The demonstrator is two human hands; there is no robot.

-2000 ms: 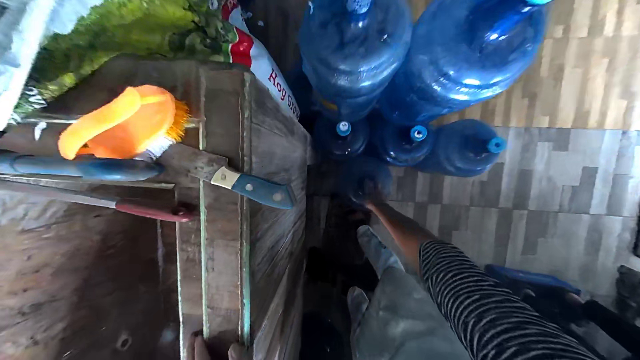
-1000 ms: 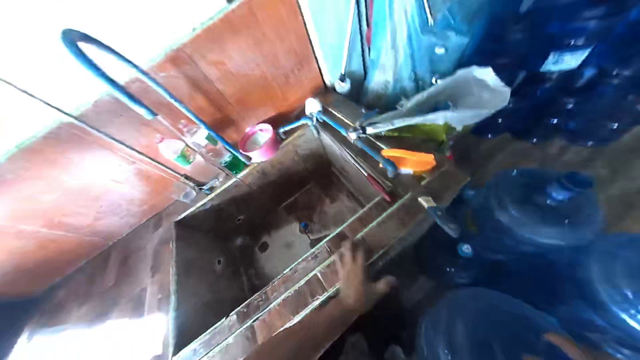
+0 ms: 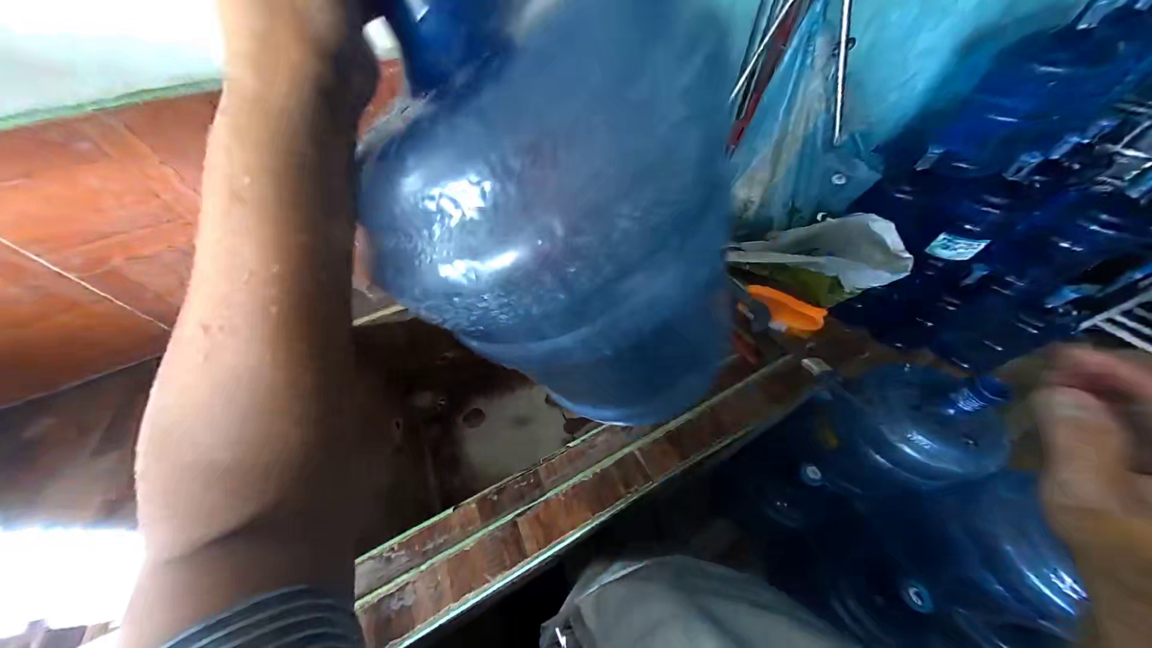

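A large blue plastic water jug is tilted in the air over the tiled sink. My left arm reaches up at the left, and my left hand is at the jug's neck end by the top edge, its fingers mostly hidden. My right hand, blurred at the right edge, holds nothing visible and is beside a capped blue jug standing on the floor. An orange brush and a knife lie at the sink's far end.
More blue jugs stand at the lower right, and many are stacked at the back right near a metal rack. A whitish plastic bag lies behind the brush. An orange-brown tiled wall borders the sink.
A jug is now held up over the sink, where one second ago my left hand was at the rim with no jug in it. The view has swung from the floor to the sink.
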